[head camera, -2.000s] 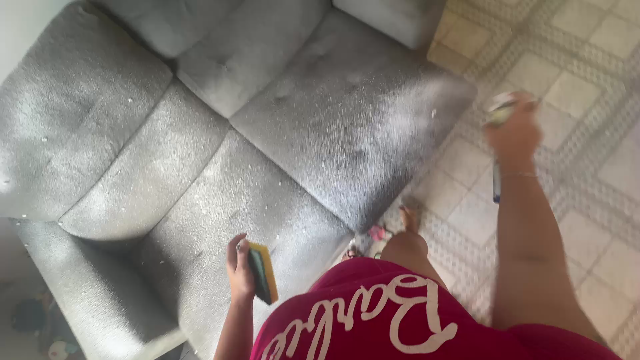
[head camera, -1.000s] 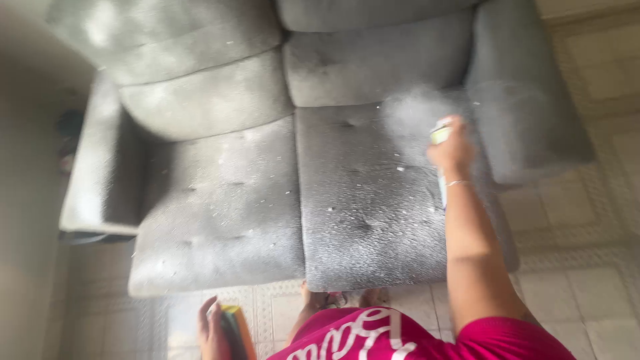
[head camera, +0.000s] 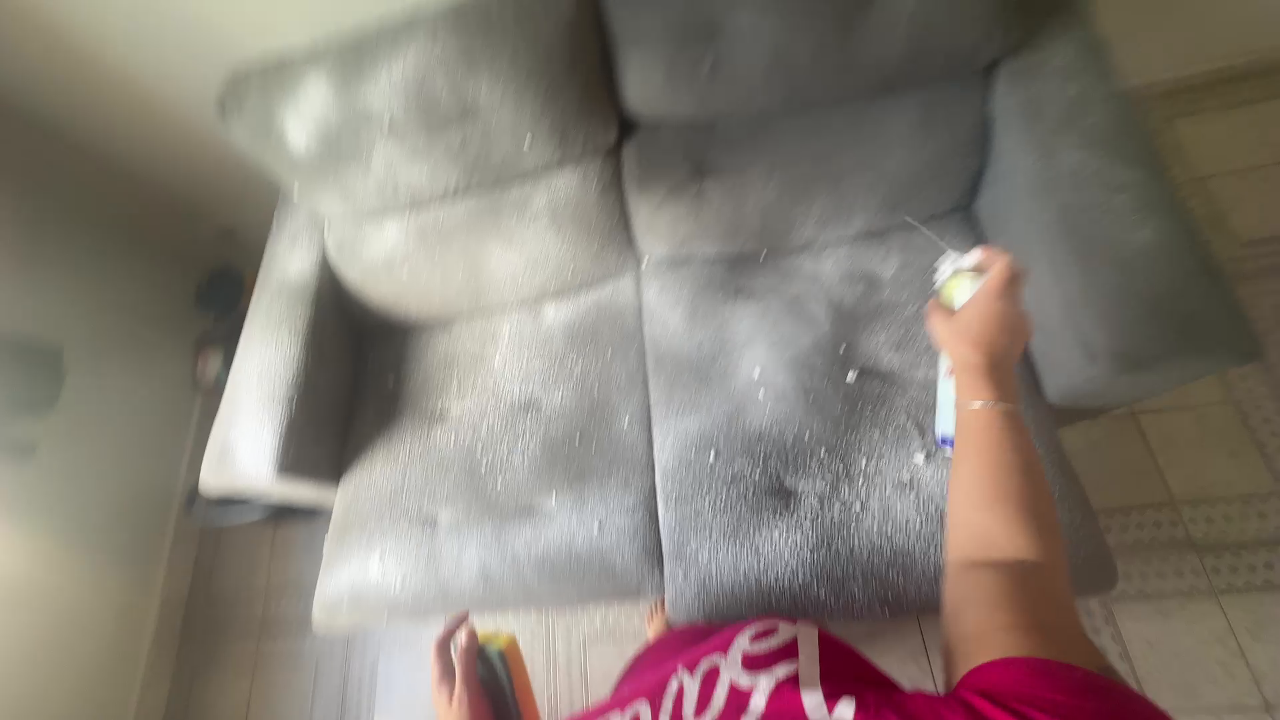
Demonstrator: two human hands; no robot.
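My right hand (head camera: 985, 310) is closed around an aerosol can (head camera: 945, 400) with a whitish-blue body, held over the right seat cushion near the right armrest. White residue sits around the can's top. At the bottom left, my left hand (head camera: 458, 665) grips a brush or scrubbing block (head camera: 505, 675), orange-yellow and dark, in front of the sofa's front edge; its exact kind is blurred. The grey upholstered two-seat sofa (head camera: 500, 400) fills the middle, with white flecks and a pale film on its seats and left backrest.
Tiled floor (head camera: 1170, 470) shows at the right and below the sofa. A wall (head camera: 90, 400) runs along the left side. Blurred dark objects (head camera: 215, 300) stand between that wall and the left armrest. My bare foot (head camera: 656, 618) is by the sofa's front edge.
My right hand with the can has moved from beyond the sofa's side to above the right seat. A spray cloud seen near it one second ago is fainter. The view has turned and shifted.
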